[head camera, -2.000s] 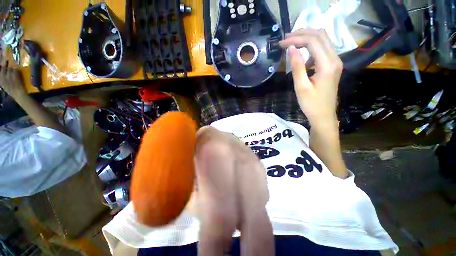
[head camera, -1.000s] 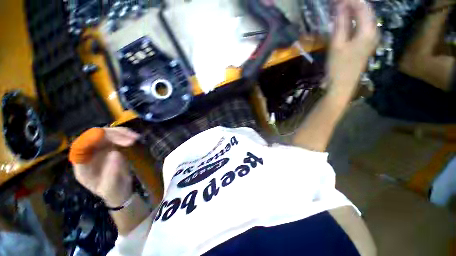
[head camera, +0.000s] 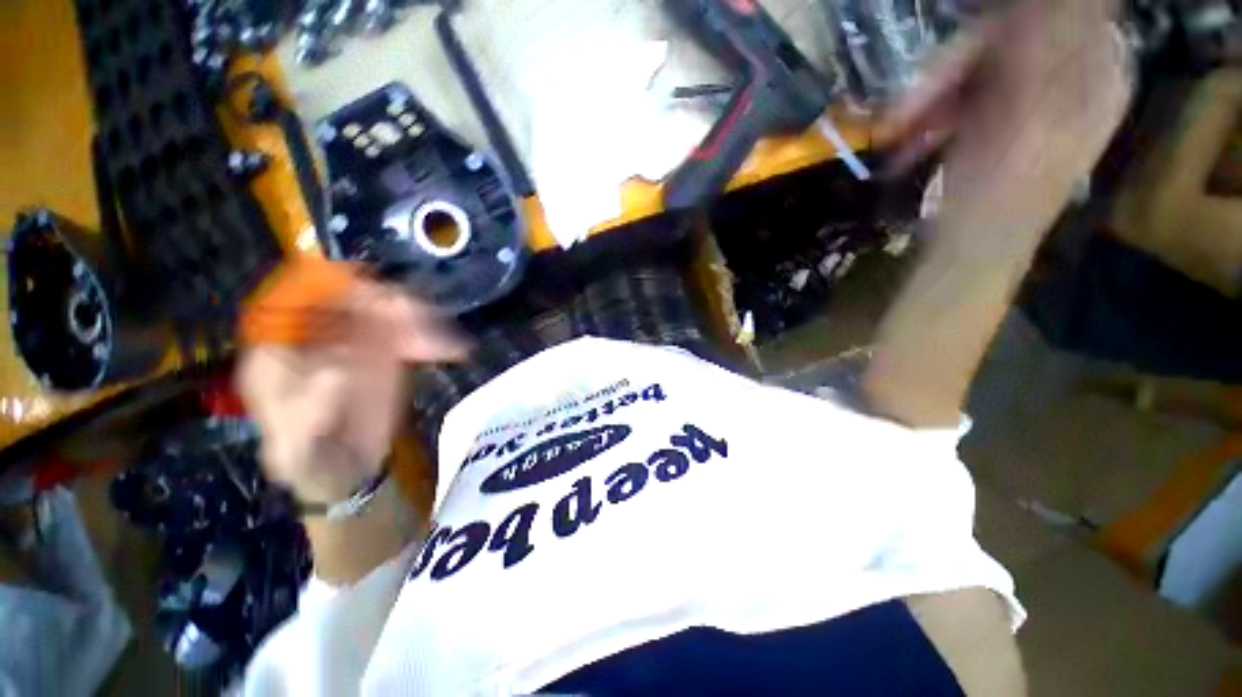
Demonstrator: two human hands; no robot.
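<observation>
My left hand (head camera: pixel 327 388) is blurred and closed around the orange-handled tool (head camera: pixel 293 302), just left of and below the black appliance base housing (head camera: pixel 395 204). The tool's tip is not visible. The housing lies on a pale sheet at the bench's front edge, its round central hole facing up and its rounded end towards me. My right hand (head camera: pixel 1015 116) is blurred at the upper right, past the glue gun, over a heap of small parts; whether it holds anything cannot be told.
The black and red glue gun (head camera: pixel 756 109) lies right of white crumpled plastic (head camera: pixel 579 123). A black perforated tray (head camera: pixel 157 177) and a second housing (head camera: pixel 61 300) are on the left. Below left is a carton of dark housings (head camera: pixel 225 545). Another person's white clothing (head camera: pixel 61 599) shows at lower left.
The view has swung rightward since the oldest frame. My left hand with the orange tool moved from near the camera towards the housing. My right hand left the housing's side for the upper right.
</observation>
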